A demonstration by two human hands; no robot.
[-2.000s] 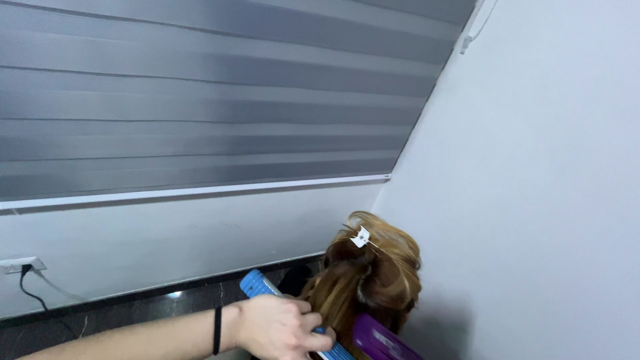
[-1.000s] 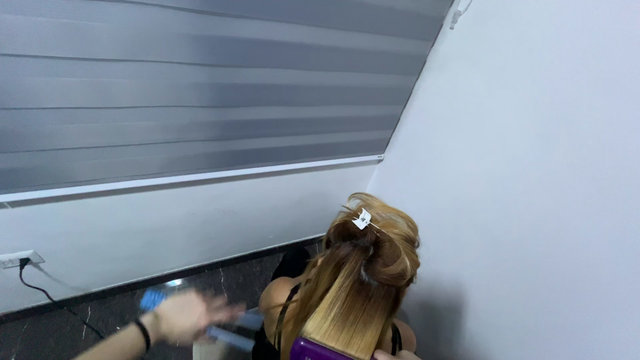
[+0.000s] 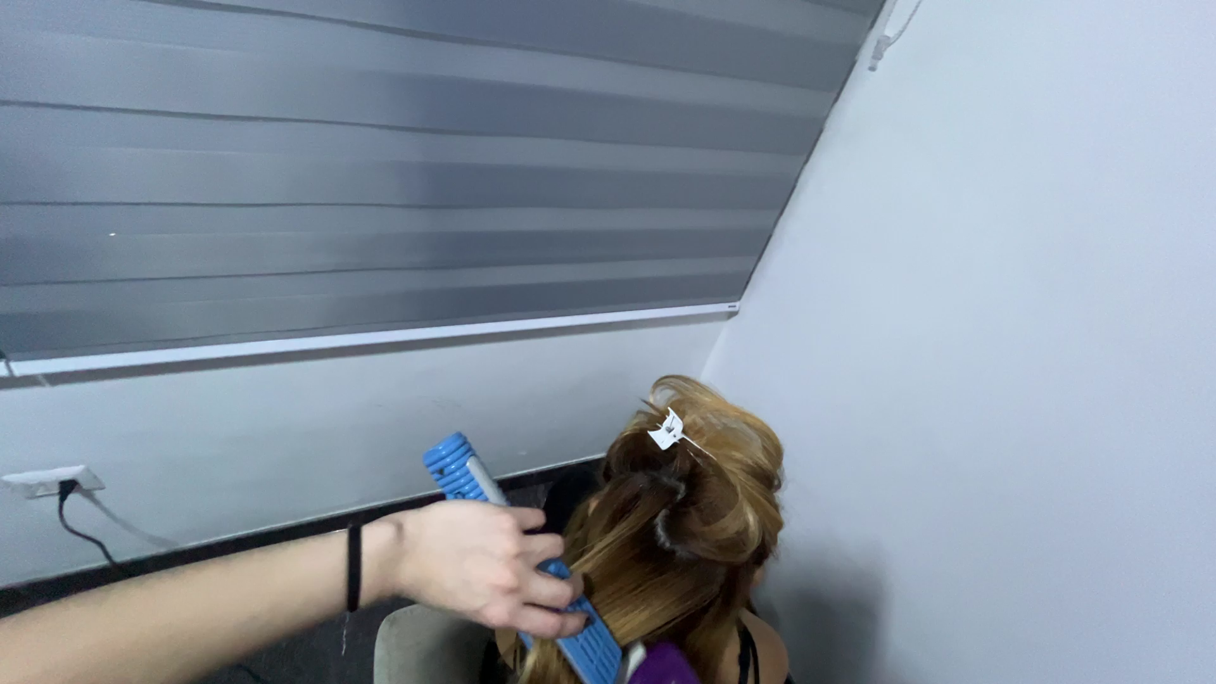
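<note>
My left hand (image 3: 489, 567), a black band around its wrist, is closed around a blue hair straightener (image 3: 461, 464), whose lower end lies at the left side of a seated person's long blond-brown hair (image 3: 636, 570). Beside that end, at the bottom edge, a purple tool (image 3: 663, 665), probably a hairbrush, is partly in view against the hair. My right hand is out of view. A white claw clip (image 3: 671, 430) holds the upper hair gathered on top of the person's head.
A grey striped blind (image 3: 399, 180) hangs over the wall ahead. A white wall (image 3: 1026, 361) stands close on the right. At the left, a black cord is plugged into a wall outlet (image 3: 47, 481). A light chair back (image 3: 418, 646) is below my left hand.
My left hand, off to the left of the hair a second ago, has moved right with the blue straightener to the hair. The purple tool now shows less, at the bottom edge.
</note>
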